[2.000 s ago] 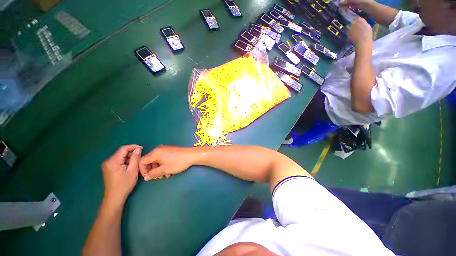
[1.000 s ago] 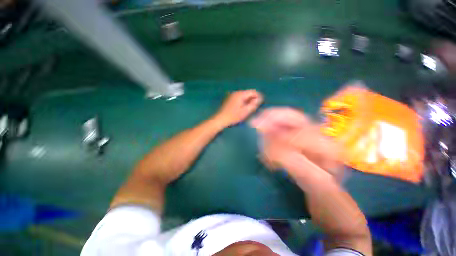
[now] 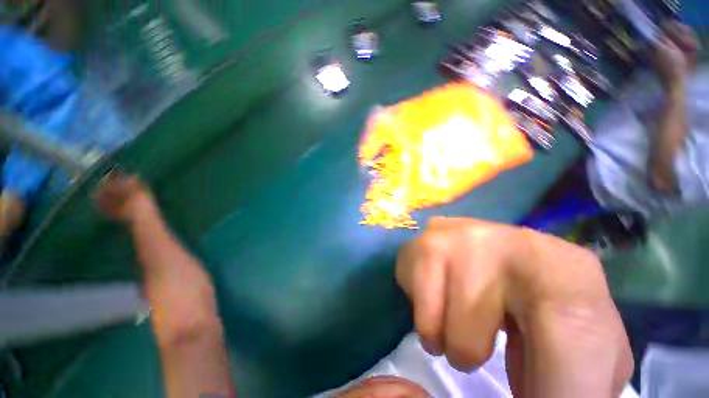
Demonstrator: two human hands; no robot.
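My left hand (image 3: 123,197) is at the far left of the green bench (image 3: 272,225), arm stretched out. It is blurred, and its fingers and anything in them cannot be made out. My right hand (image 3: 466,288) is large and close to the camera at the lower right, its fingers curled downward. Its fingertips are turned away, so its grip is hidden. The orange bag (image 3: 459,144) looks yellow and overexposed. It lies on the bench beyond my right hand, with small pieces (image 3: 387,211) spilling from its open left end. A lone mobile phone (image 3: 333,78) lies farther back.
Two more phones (image 3: 364,42) lie spaced along the back. Grouped phones (image 3: 544,74) lie right of the bag. A person in white (image 3: 645,148) is at the right, and a blue sleeve (image 3: 39,93) shows at the left. A grey metal post (image 3: 70,312) juts in at lower left.
My hands have moved apart from near each other. My left hand has gone far left; my right hand has come up close to the camera. The view has swung round between frames.
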